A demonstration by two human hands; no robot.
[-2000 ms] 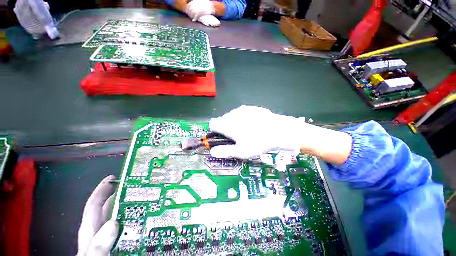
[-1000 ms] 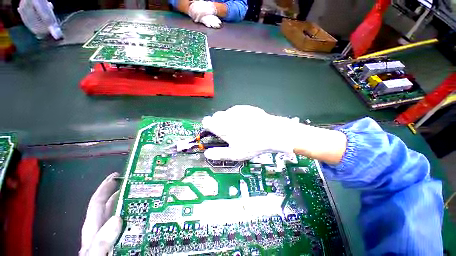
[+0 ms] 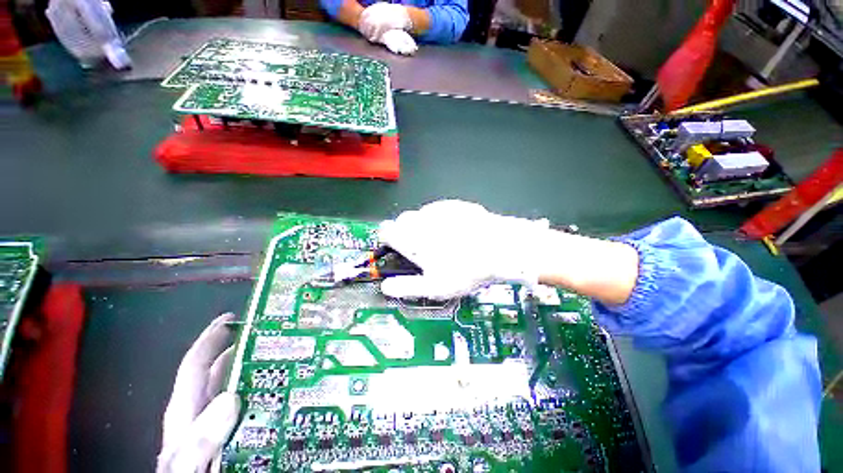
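Note:
A large green circuit board [image 3: 425, 337] lies solder side up in front of me, its near edge cut off by the picture. My right hand [image 3: 462, 249], in a white glove, is closed around the diagonal cutters [image 3: 374, 266]. Their short metal jaws point left, over the board's upper left area; whether they touch a lead cannot be told. My left hand [image 3: 201, 397], also in a white glove, holds the board's left edge, with the thumb at the rim and the fingers outside it. The left fingertips are partly hidden.
Another circuit board [image 3: 287, 92] rests on a red pad [image 3: 277, 153] across the belt. A further board [image 3: 14, 286] and red pad [image 3: 51, 379] are at the left. A component-side-up board [image 3: 707, 157] and cardboard box [image 3: 578, 69] are at the far right. Another person's gloved hands [image 3: 386, 23] rest opposite.
The view has shifted slightly, so the board and left hand appear a little further right. The cutters' jaws have moved left and turned slightly over the board since the earliest frame. Both hands keep their holds.

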